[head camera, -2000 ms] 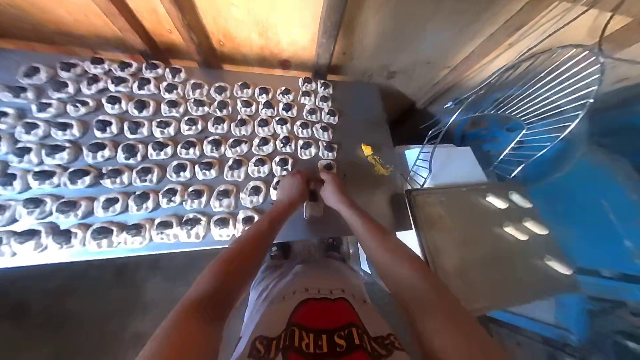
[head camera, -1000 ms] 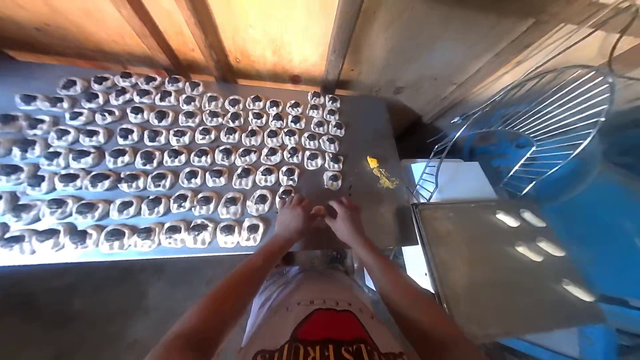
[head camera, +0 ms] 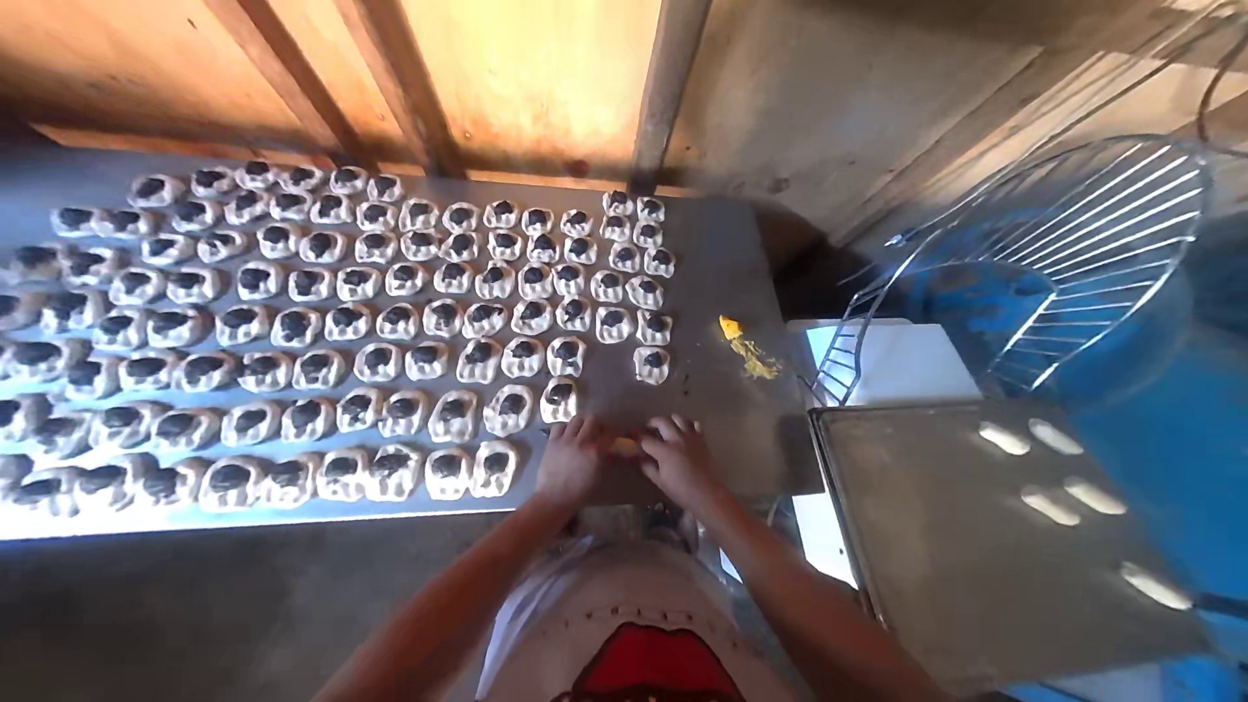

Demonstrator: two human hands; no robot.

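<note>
My left hand (head camera: 573,458) and my right hand (head camera: 680,462) are low over the front part of the grey table (head camera: 717,429), a short gap between them. A small pale piece, apparently dough (head camera: 624,447), spans the gap, its ends under my fingers and thumbs. Left of and beyond my hands lie many pale dough pieces with dark filling, in rows; one filled dough piece (head camera: 560,401) is just above my left fingertips. Another filled piece (head camera: 651,364) ends the short column beyond my right hand. Blur hides the exact finger contact.
A yellow lump (head camera: 729,328) with crumbs lies on the table's right part. Right of the table, a metal tray (head camera: 936,546) holds several long pale pieces. Beyond it are a white panel or board (head camera: 892,361) and a wire guard (head camera: 1121,244) over a blue machine or container.
My hands were close together two seconds ago; they are now farther apart, with the small piece between them. Since one second ago they have hardly moved.
</note>
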